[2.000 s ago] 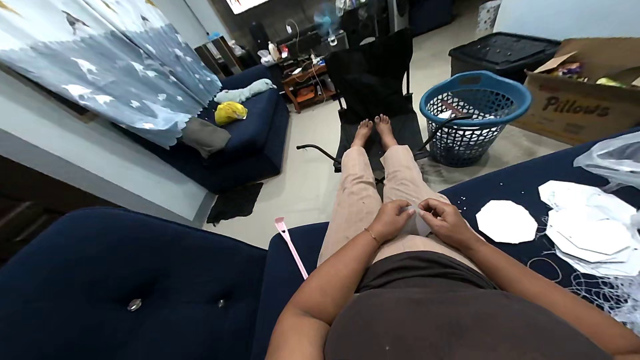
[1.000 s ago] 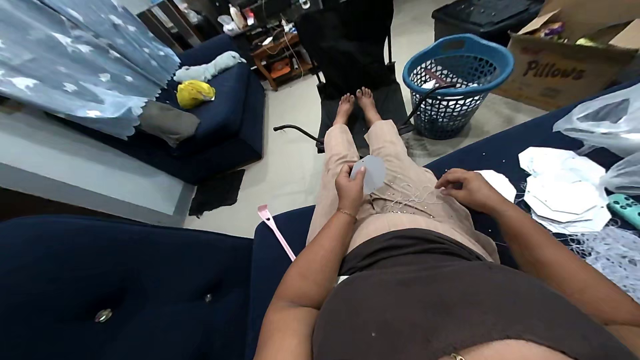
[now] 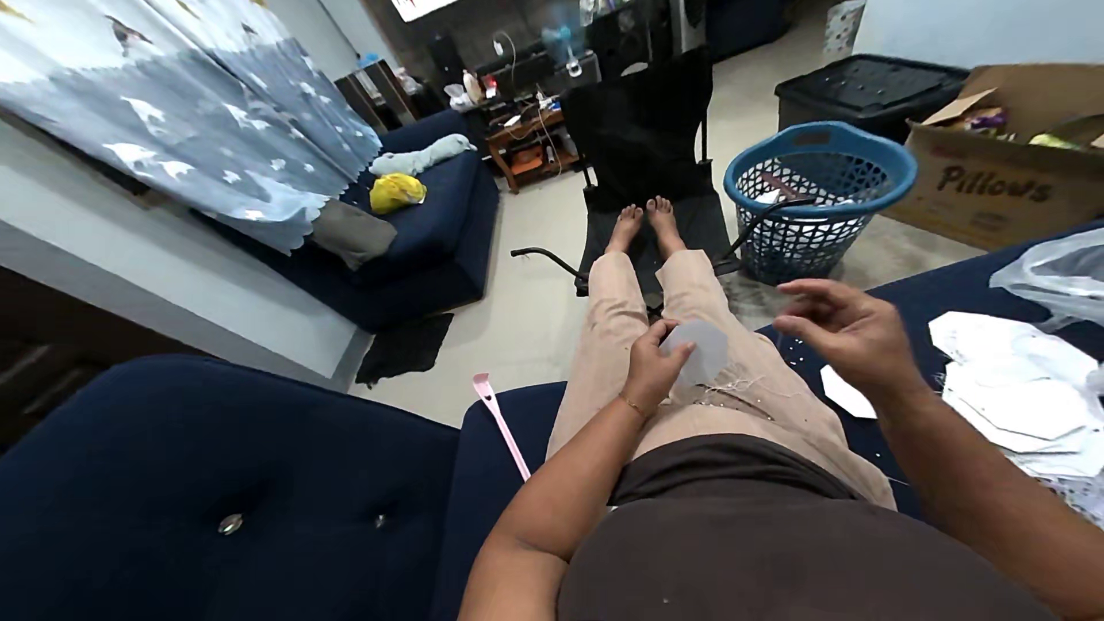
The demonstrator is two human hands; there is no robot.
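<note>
Above my lap, my left hand pinches a pale, translucent many-sided sheet between thumb and fingers. My right hand is raised to the right of my thighs with thumb and fingers apart; nothing shows between them. Loose pale threads and tiny bits lie across my beige trousers. A white many-sided piece rests on the dark blue sofa seat below my right hand. Farther right, a loose pile of white many-sided sheets lies on the seat.
A pink long-handled scratcher lies at my left. My feet rest on a black folding chair. Beyond my right hand stand a blue laundry basket, an open cardboard box and a lidded black bin. A clear plastic bag is at right.
Two seconds ago both hands were together over my lap. They have parted; the left keeps the pale sheet, and my right hand has risen from beside my right thigh since a second ago.
</note>
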